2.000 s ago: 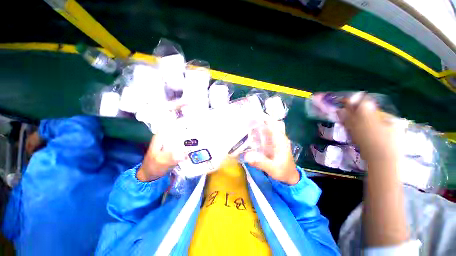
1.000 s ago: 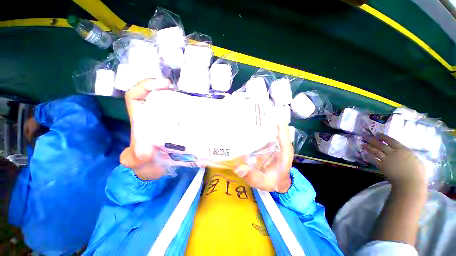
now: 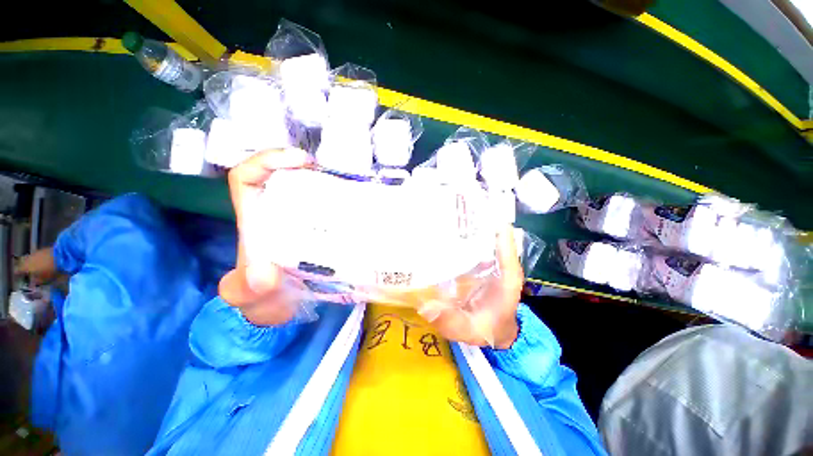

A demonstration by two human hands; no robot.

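Observation:
A large white pack (image 3: 374,227) is held flat in front of my chest. It is overexposed, with faint print on its face and clear crinkled film at its lower edge. My left hand (image 3: 258,240) is closed around its left end, with the thumb or a finger over the top edge. My right hand (image 3: 490,303) grips its lower right corner and right side. Bagged white units (image 3: 258,107) lie jumbled on the green surface (image 3: 80,116) just beyond the pack. A few more bagged units (image 3: 539,189) lie to the right of these.
A neater double row of bagged units (image 3: 615,267) lies at the right, beside a person in grey-white clothing (image 3: 713,392). A person in blue (image 3: 125,321) is at the left. A clear bottle with a green cap (image 3: 165,62) lies at the far left. Yellow strips (image 3: 535,138) edge the surface.
The pack was tilted, showing printed oval and rectangular marks; it now faces up, almost unchanged over the last second. The right neighbour's hand has left the right row. The left neighbour's hand has moved lower.

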